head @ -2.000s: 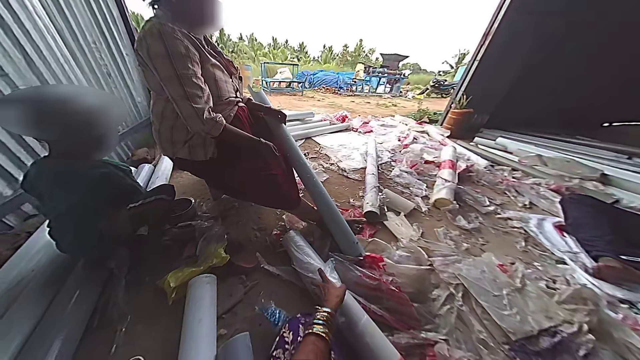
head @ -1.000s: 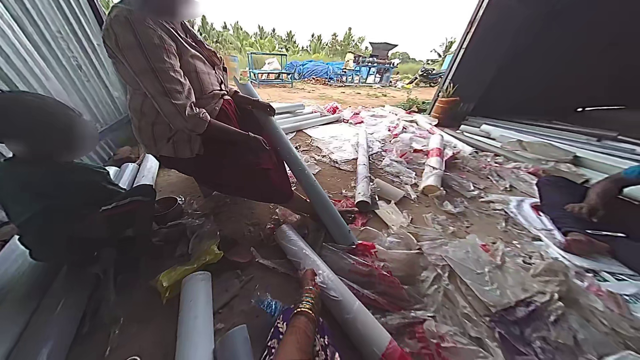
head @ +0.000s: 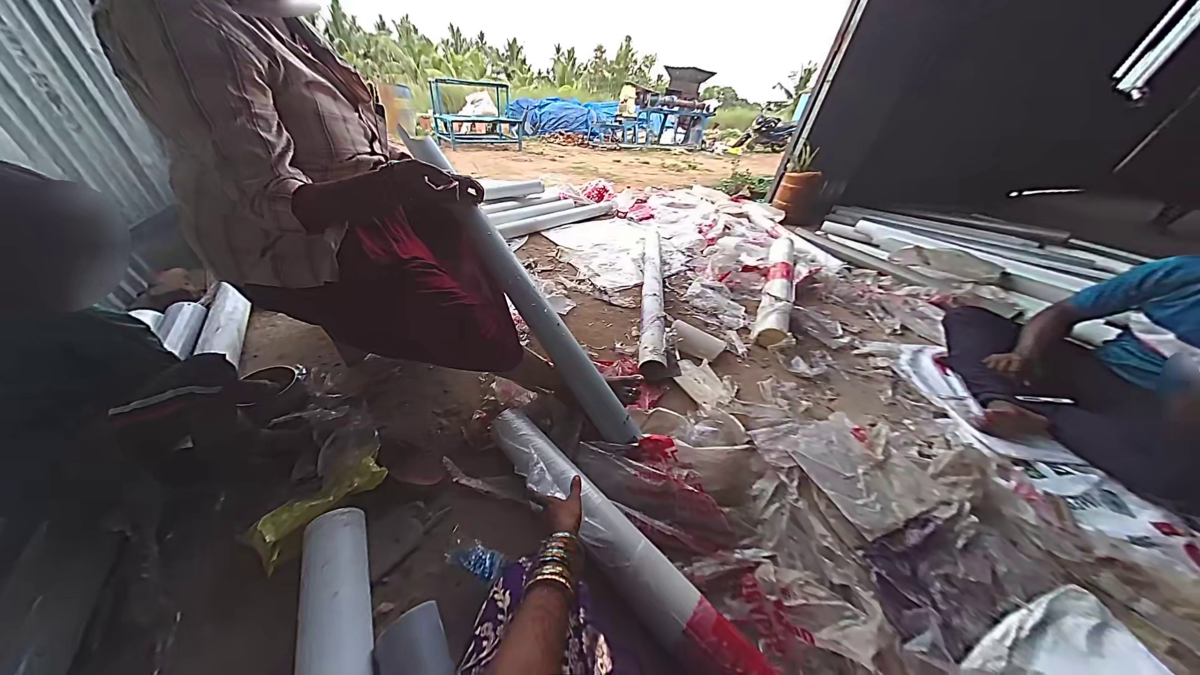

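Observation:
A grey plastic pipe in clear film (head: 605, 539), with a red band near its lower end, lies slanting across the bottom centre. My left hand (head: 562, 511), with bangles at the wrist, is at the pipe's left side and seems to pinch the loose clear film (head: 539, 473) there. My right hand is out of view. Just beyond, a standing person (head: 272, 141) has both hands near the upper part of a long, bare grey pipe (head: 534, 300) that leans down to the ground. White pipe (head: 335, 591) and grey pipe (head: 414, 642) ends show at lower left.
Crumpled plastic sheeting (head: 844, 478) covers the ground at right. Two pipes (head: 653, 300) (head: 776, 291) lie farther ahead. One person (head: 75, 403) sits at left, another (head: 1125, 347) at right. Yellow plastic (head: 319, 506) lies at left, and more pipes (head: 984, 248) lie along the dark wall.
The film-wrapped pipe shows more of its length, with its red band now in view. The standing person's hands have risen along the leaning pipe. The seated person at right has come further into view.

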